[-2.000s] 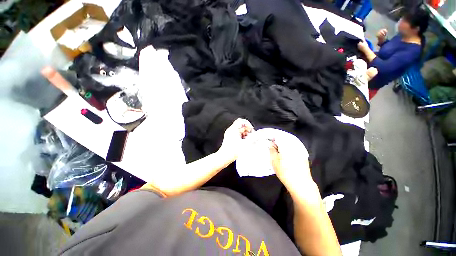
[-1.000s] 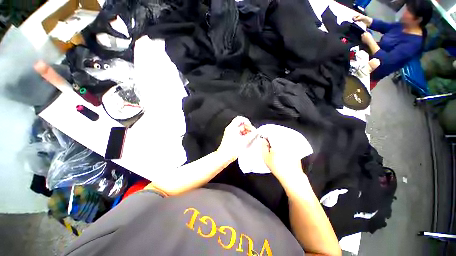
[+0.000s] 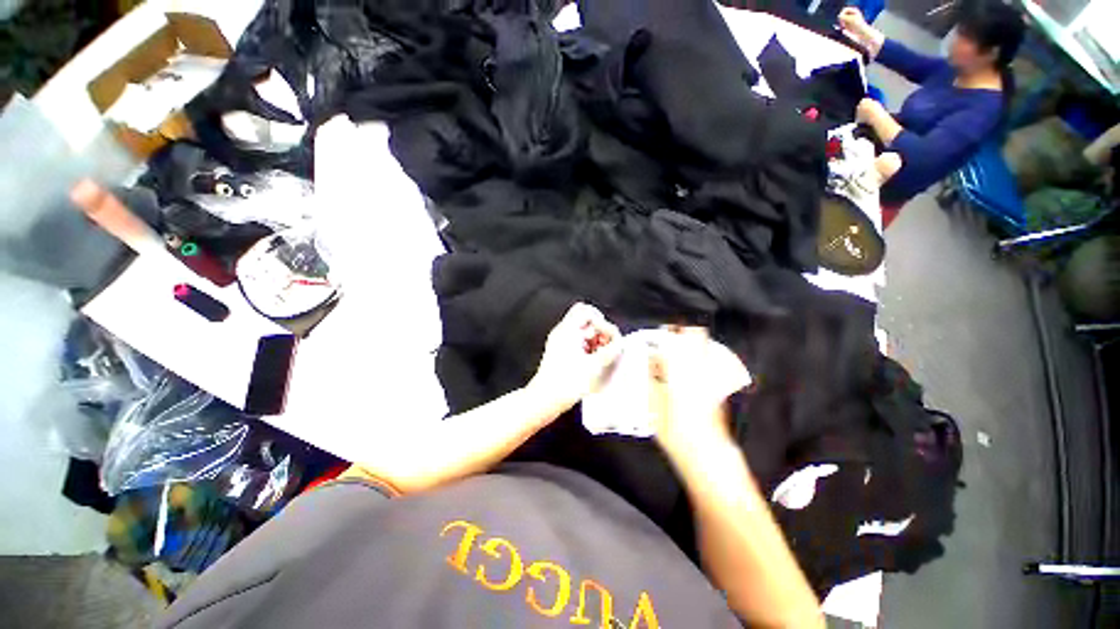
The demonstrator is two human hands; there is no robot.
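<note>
A white backing sheet, palm-sized or larger, lies over the black garment in front of me. My left hand is at the sheet's left edge, fingers closed on the material there. My right hand is blurred and lies over the middle of the sheet; its fingers seem bent, but what they hold is hidden. I cannot make out any tool in either hand.
The garment pile covers the table's middle. At left are a smartphone, a round dish, a dark object with pink end and a cardboard box. A dark round lid and a person are at right.
The white sheet looks smaller and more crumpled, its right part drawn in. My right hand is now blurred over it. My left hand stays at its left edge. The person at right has raised a hand.
</note>
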